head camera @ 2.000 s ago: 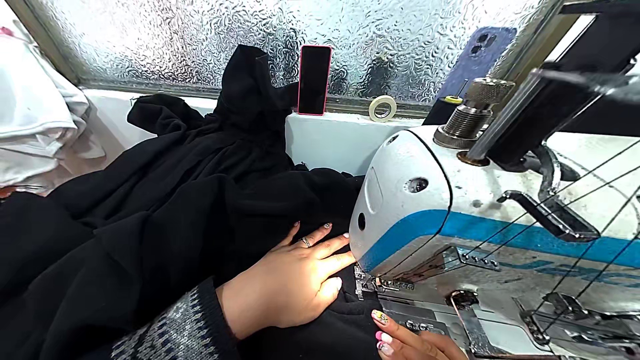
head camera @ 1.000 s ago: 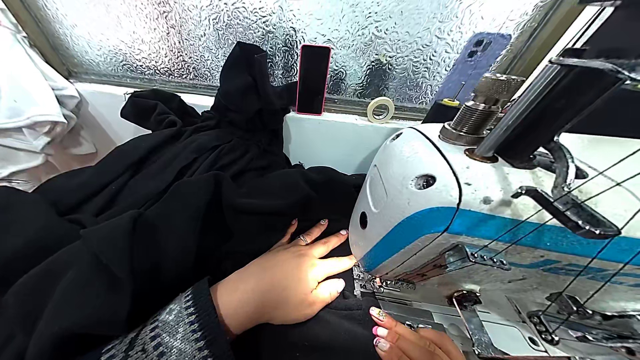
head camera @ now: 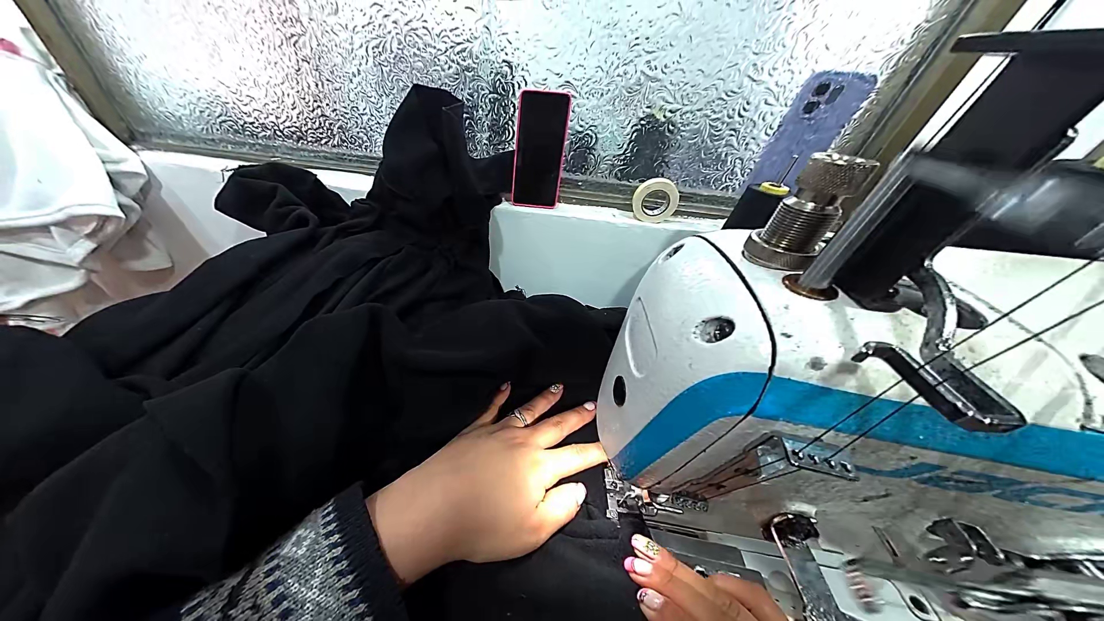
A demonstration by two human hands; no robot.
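Black fabric [head camera: 285, 345] lies in heavy folds across the left and middle of the view and runs under the presser foot [head camera: 623, 498] of a white and blue industrial sewing machine [head camera: 690, 345]. My left hand [head camera: 496, 487], palm down with fingers spread and a ring on one finger, rests on the fabric just left of the presser foot. My right hand [head camera: 690, 586] is at the bottom edge, partly out of view; its fingertips touch the fabric's edge just in front of the foot. Whether those fingers pinch the cloth cannot be seen. The needle tips are hard to make out.
A smartphone with a pink edge [head camera: 542, 148] and a roll of tape [head camera: 655, 200] stand on the ledge before a textured window. A purple phone [head camera: 811, 121] leans behind the machine, near a dark thread spool [head camera: 757, 205]. White cloth [head camera: 60, 172] hangs at far left. Threads cross at right.
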